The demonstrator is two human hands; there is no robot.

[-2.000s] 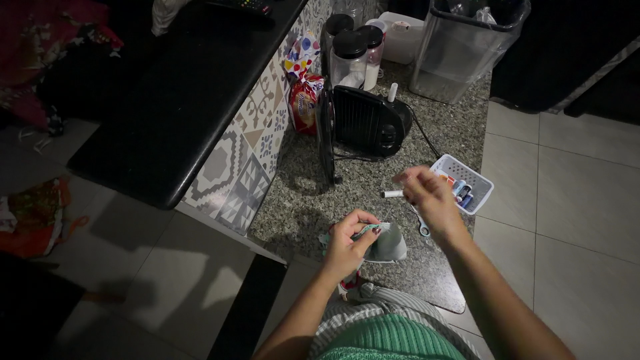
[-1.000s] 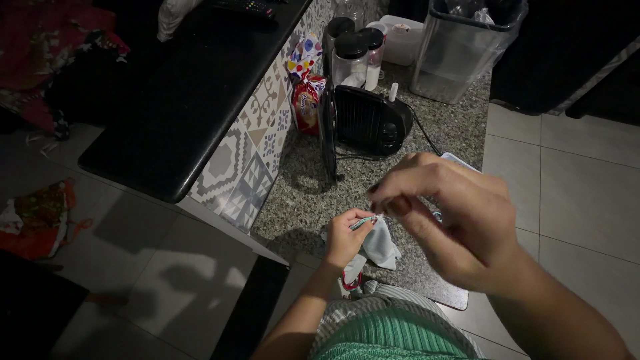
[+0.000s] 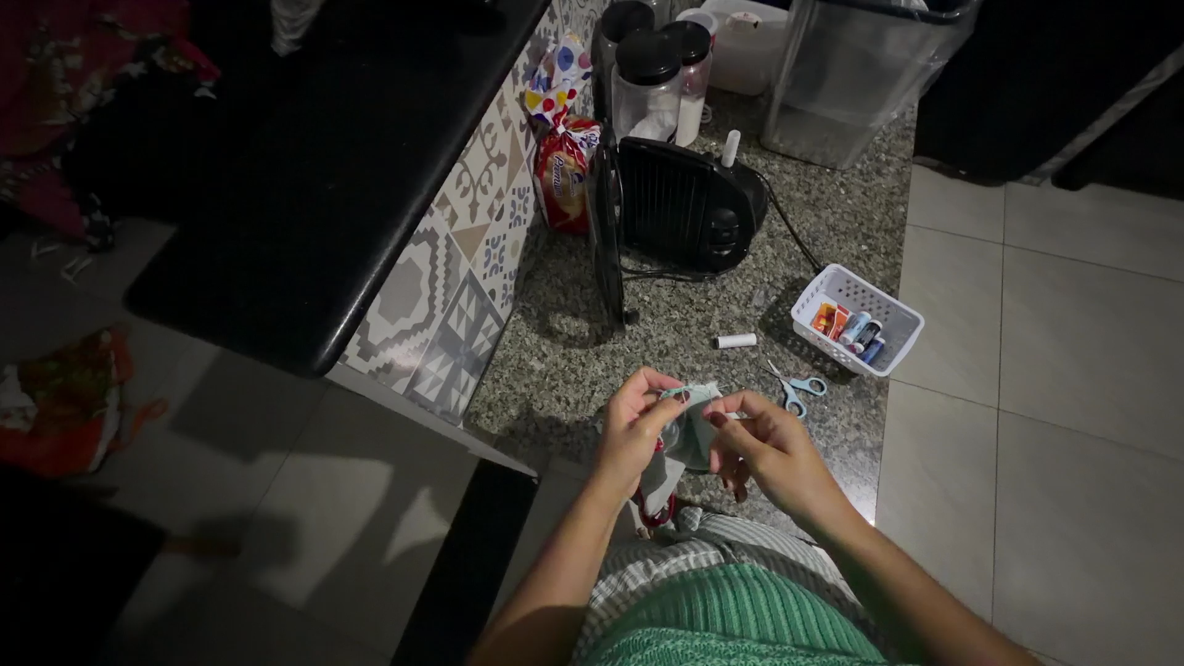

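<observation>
My left hand [image 3: 636,427] pinches the upper edge of a pale green cloth [image 3: 689,442] between thumb and fingers, over the near end of the granite counter. Close on its right, my right hand [image 3: 760,446] has thumb and forefinger drawn together at the cloth's edge; whether a needle or thread is between them is too small to tell. Light blue-handled scissors [image 3: 797,388] lie just beyond my right hand. A spool of white thread [image 3: 736,341] rests on its side past them. Right of the spool, a white plastic basket [image 3: 905,335] holds thread spools and an orange packet.
A black electric grill [image 3: 689,208] stands lid up, its cord running toward the basket. Behind are a bread bag [image 3: 561,176], black-lidded jars [image 3: 646,92] and a large clear bin [image 3: 828,83]. A raised black countertop [image 3: 277,203] juts out at the left.
My right hand, raised toward the camera a second ago, is now down beside my left hand at the cloth. The basket and scissors show again. My left hand has kept its hold on the cloth.
</observation>
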